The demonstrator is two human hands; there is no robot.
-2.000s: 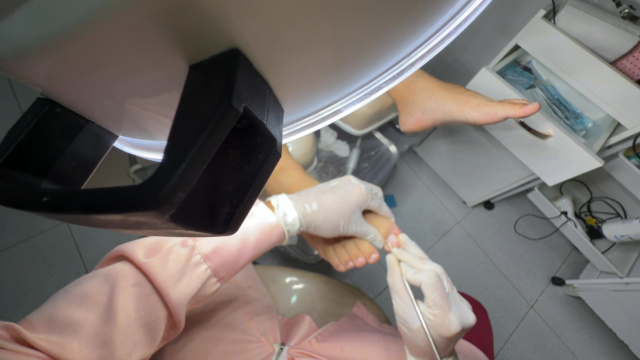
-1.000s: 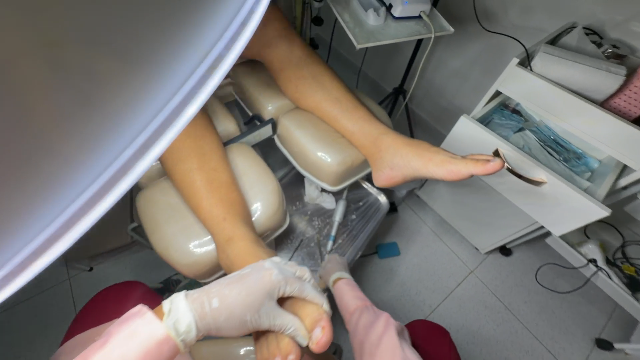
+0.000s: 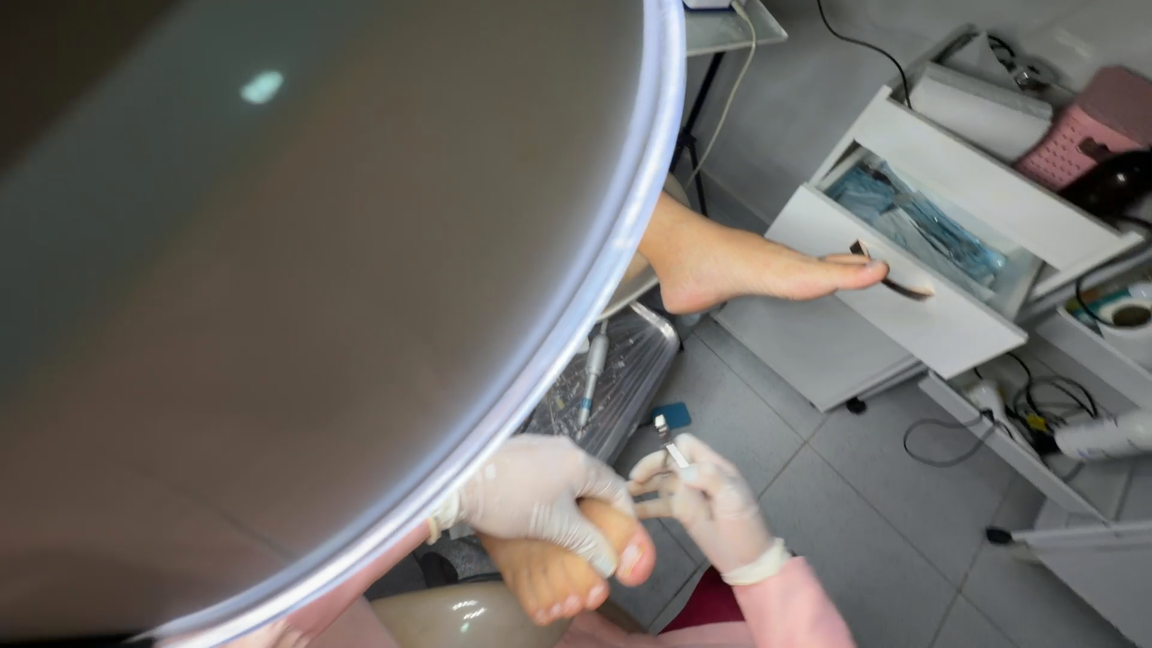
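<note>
My left hand (image 3: 544,495), in a pale translucent glove, grips a person's bare foot (image 3: 549,567) just behind the toes, its thumb across the top near the big toe. Just right of the big toe, my right hand (image 3: 702,495), gloved too, holds a small metal nail tool (image 3: 670,441) between thumb and fingers, its shiny end pointing up and away from the foot. The exact kind of tool cannot be told. The person's other foot (image 3: 765,265) rests higher up, toes beside a drawer front. A pen-shaped handpiece (image 3: 593,371) lies on a plastic-covered tray (image 3: 661,328).
A large lamp with a lit rim (image 3: 621,270) covers the left half of the view. At right stands a white drawer cabinet (image 3: 909,270), its open drawer holding blue packets (image 3: 936,225). A pink basket (image 3: 1084,135) sits on top. Cables (image 3: 1053,387) hang below, near a white bottle (image 3: 1107,436).
My right hand has come back from the plastic-covered tray to beside the big toe, now with a short metal tool. My left hand still holds the foot. The lamp covers more of the view.
</note>
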